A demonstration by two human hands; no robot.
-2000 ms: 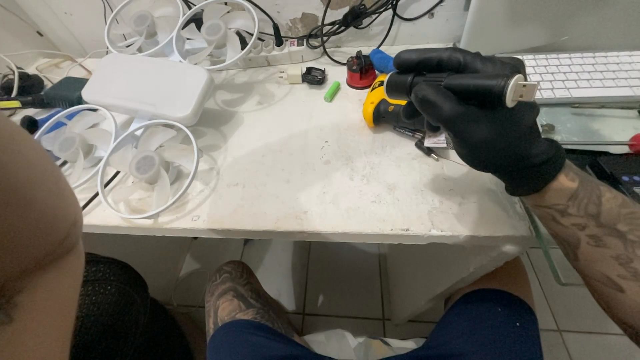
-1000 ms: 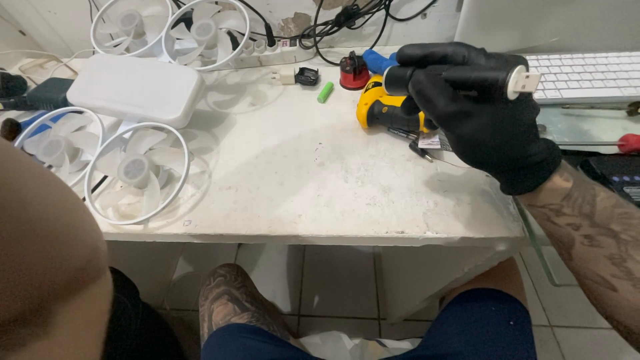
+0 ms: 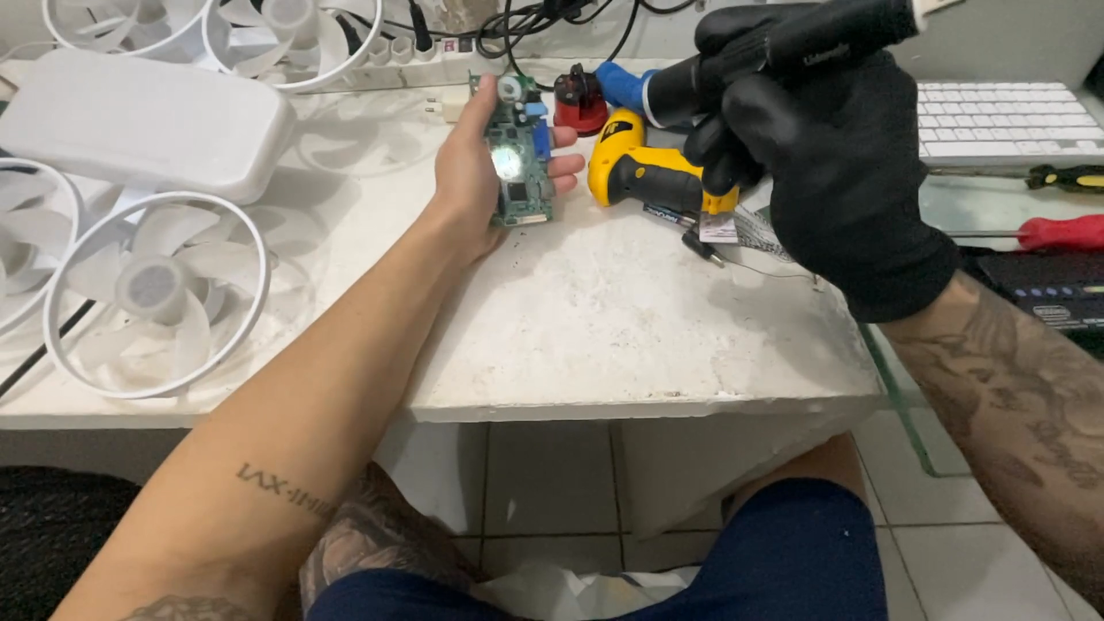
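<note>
My bare left hand [image 3: 470, 164] holds a green circuit board [image 3: 520, 155] upright above the white table, thumb on its near edge and fingertips showing behind its right side. A bright spot of light falls on the middle of the board. In my right hand [image 3: 811, 147], which wears a black glove, is a black cylindrical flashlight [image 3: 785, 52] with a white end piece at the upper right; its other end points toward the board. Below and left of the glove lies a yellow and black tool [image 3: 651, 168], with a small black plug [image 3: 703, 247] near it.
White fans [image 3: 155, 289] and a white plastic case [image 3: 147, 121] stand at the left. Behind are a power strip [image 3: 401, 65], black cables [image 3: 539, 21] and a red and black suction-like base [image 3: 580, 102]. A keyboard [image 3: 1005, 121] and a red-handled screwdriver [image 3: 1061, 233] lie right, beyond the table edge [image 3: 647, 410].
My left hand has come into view over the table with the circuit board in it. A light spot now shows on the board. My right hand still holds the flashlight.
</note>
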